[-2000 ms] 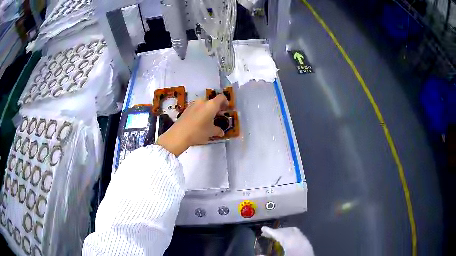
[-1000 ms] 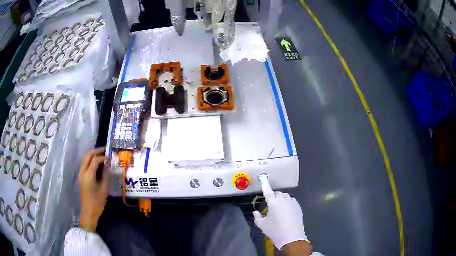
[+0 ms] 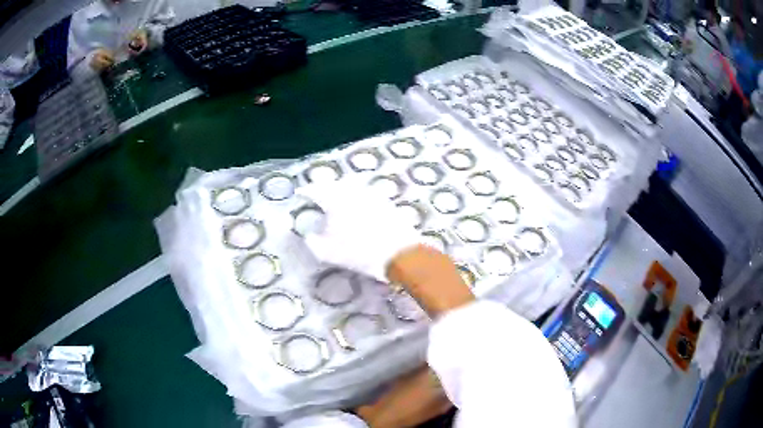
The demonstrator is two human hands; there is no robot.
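Note:
The white foam parts tray (image 3: 219, 288) lies in front of me with rows of thin silver-grey rings, such as one at its near left corner (image 3: 301, 353). My right hand (image 3: 355, 230), in a white glove, is over the middle of the tray. Its fingertips are at a ring (image 3: 307, 219) in the left part; whether they grip it is unclear. My left hand (image 3: 406, 401), bare, is low at the tray's near edge, partly covered by the right sleeve, with its fingers hidden.
A second ring tray (image 3: 510, 125) and stacked trays (image 3: 594, 54) stand behind to the right. The machine bed with teach pendant (image 3: 590, 322) and orange fixture (image 3: 684, 334) is at right. Black component trays (image 3: 234, 46) and another person's hands (image 3: 117, 54) are across the green bench (image 3: 100, 226).
The view has swung left from the machine to the ring trays. My right hand has left the front-panel button and is over the tray. My left hand is now at the tray's near edge.

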